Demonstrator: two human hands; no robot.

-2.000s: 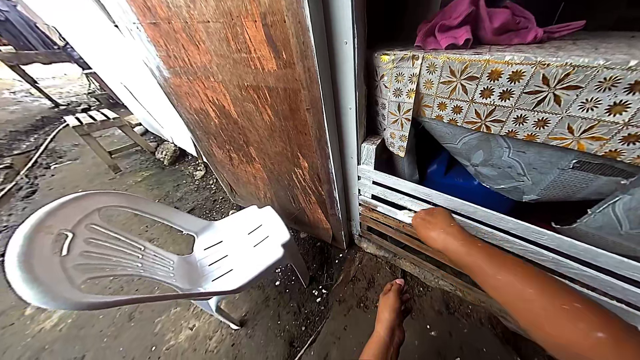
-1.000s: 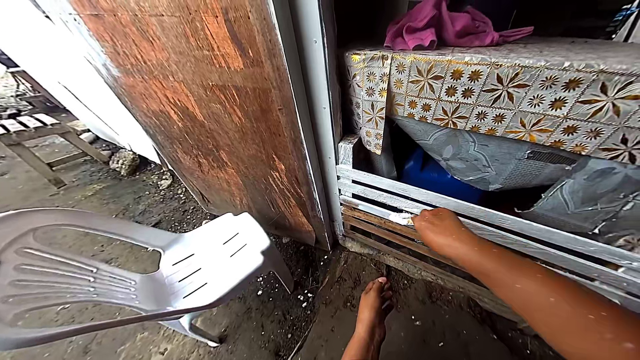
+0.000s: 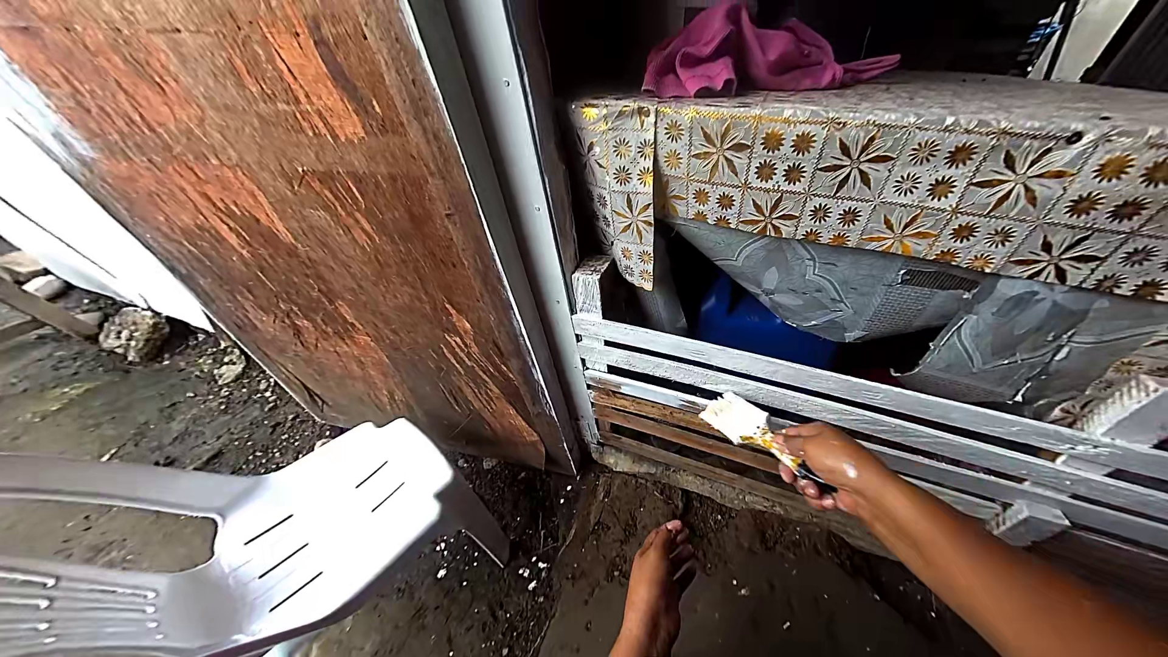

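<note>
My right hand (image 3: 826,467) grips the dark handle of a paintbrush (image 3: 741,422), whose bristles are thick with white paint. The bristles lie at the third slat of a low wooden slatted fence (image 3: 693,351). The upper slats are white, while the lower wooden slats (image 3: 675,429) to the left of the brush show bare brown wood. A white spot of paint marks the back of the hand. My left hand is outside the view.
A white plastic chair (image 3: 338,511) stands at lower left, near a peeling plywood panel (image 3: 301,210) with a grey metal frame (image 3: 525,182). Behind the fence, a patterned tablecloth (image 3: 858,173) covers a table bearing a pink cloth (image 3: 739,55). A bare foot (image 3: 655,584) rests on the dirt ground.
My right hand has turned, and the brush's white bristles now show plainly beyond the fingers. More of the third slat near the metal frame appears white. The view has moved closer to the fence.
</note>
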